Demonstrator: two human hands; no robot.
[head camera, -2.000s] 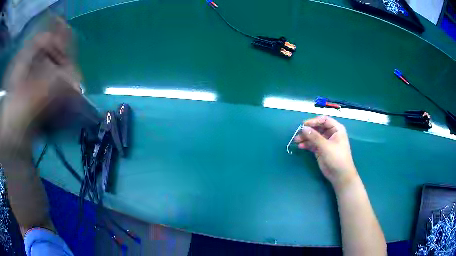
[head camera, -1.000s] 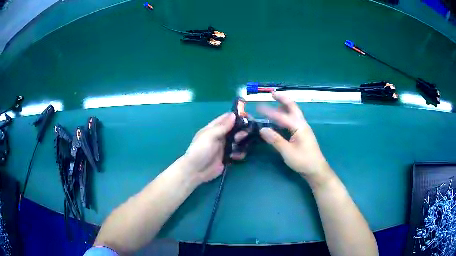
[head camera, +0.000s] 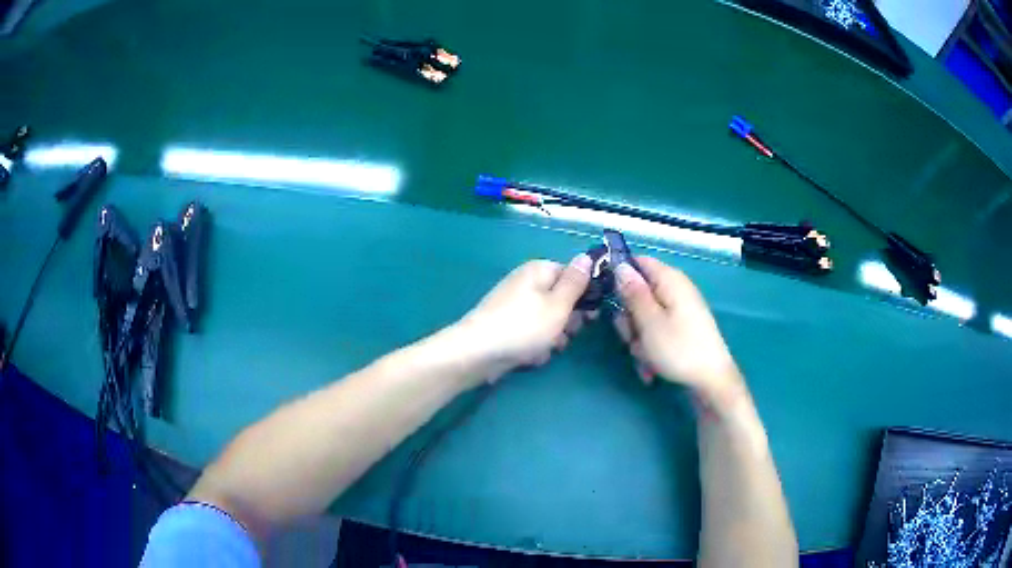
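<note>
A black battery clamp (head camera: 607, 266) is held between both my hands above the green bench, its nose pointing away from me. My left hand (head camera: 535, 316) grips its left side and my right hand (head camera: 675, 324) its right side, thumbs on top. The fingers hide most of the clamp, and I cannot tell whether a spring is in it. Its black cable lead (head camera: 413, 466) hangs below my left forearm, down over the bench's near edge.
Several black clamps (head camera: 155, 277) lie bunched at left, cables trailing over the edge. Another clamp (head camera: 80, 198) lies further left. On the belt are clamps with blue-ended leads (head camera: 633, 211), (head camera: 838, 202) and a further clamp pair (head camera: 413, 60). A spring tray (head camera: 943, 444) stands at lower right.
My left hand has come from the far left with a clamp, and both hands now close around it. The silvery spring seen earlier in my right hand no longer shows. Clamps on the belt have shifted left.
</note>
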